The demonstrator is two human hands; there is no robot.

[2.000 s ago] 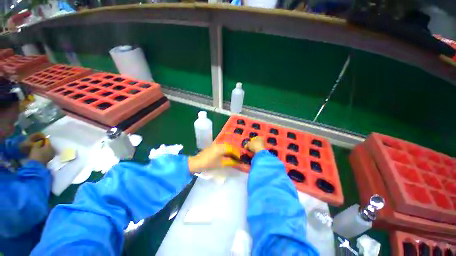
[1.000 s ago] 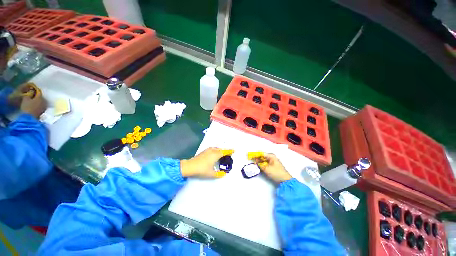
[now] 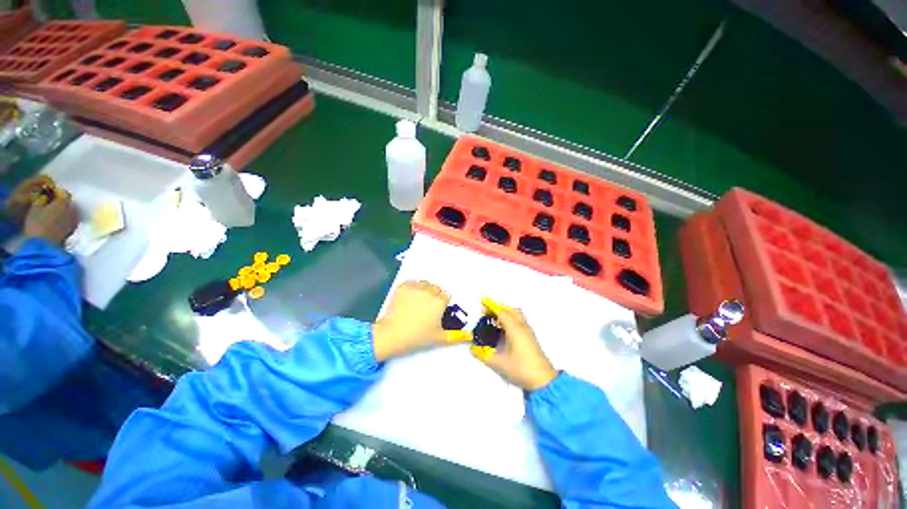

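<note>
My left hand holds a small black glossy part at its fingertips, above the white work sheet. My right hand holds a second black glossy part between finger and thumb, close beside the first. Yellow-orange finger cots cover fingertips of both hands. The red-orange foam tray lies just behind the sheet, with black parts in many of its pockets. The fingers hide part of both held parts.
Two plastic bottles stand left of and behind the tray. Spare finger cots lie beside a black object. A dispenser bottle, a crumpled wipe and a plastic-wrapped tray are at right. A neighbour's hands are at left.
Both hands have left the foam tray and come down over the sheet, each with a black part. Since one second ago, the right-hand part has turned from its pale face to black.
</note>
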